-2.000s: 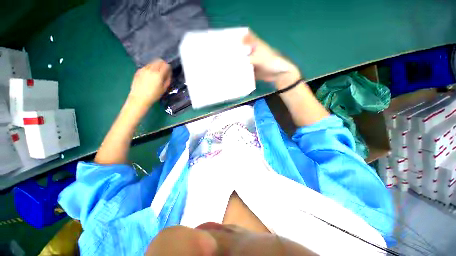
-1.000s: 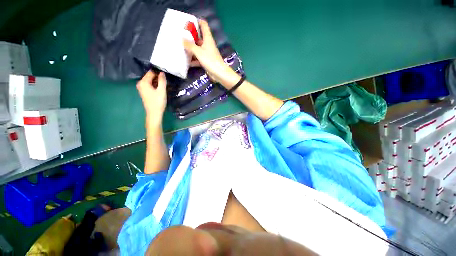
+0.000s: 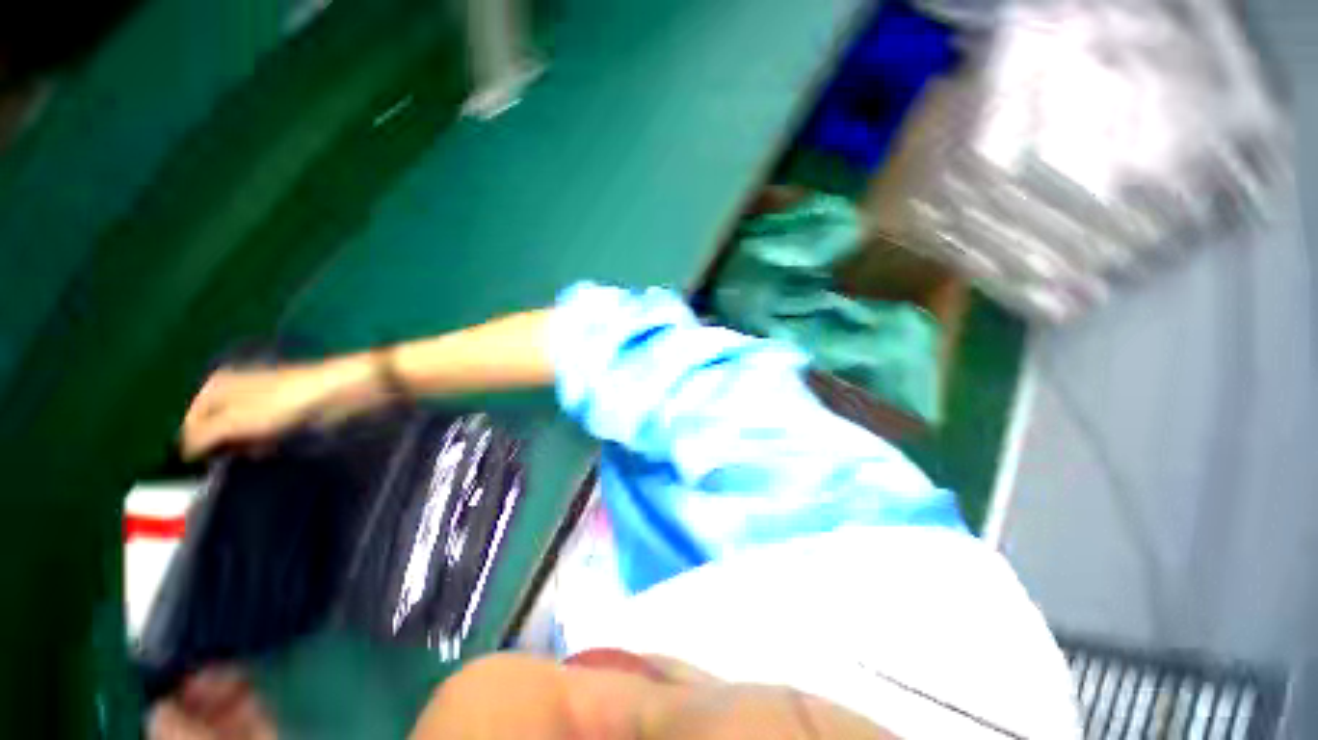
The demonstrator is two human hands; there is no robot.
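The view is tilted and blurred. A white product box with a red band (image 3: 155,557) shows at the far left, beside the edge of a dark poly mailer (image 3: 268,557) that partly covers it. Whether the box is inside the mailer I cannot tell. My right hand (image 3: 253,411) is curled at the mailer's upper corner and appears to grip it. My left hand (image 3: 213,708) is a blur at the lower left, cut off by the picture's edge, at the mailer's lower corner. Shiny printed mailers (image 3: 451,535) lie near the bench edge.
The green bench (image 3: 622,130) runs to the upper right. Beyond its edge are a crumpled green plastic liner (image 3: 838,311) in a brown carton, a blue object (image 3: 882,87) and massed white boxes (image 3: 1113,116). A pale post (image 3: 499,58) stands at the top.
The view has swung and tilted. The box has gone from between my hands to the mailer's edge, largely covered by dark plastic. My right hand has moved from the box to the mailer.
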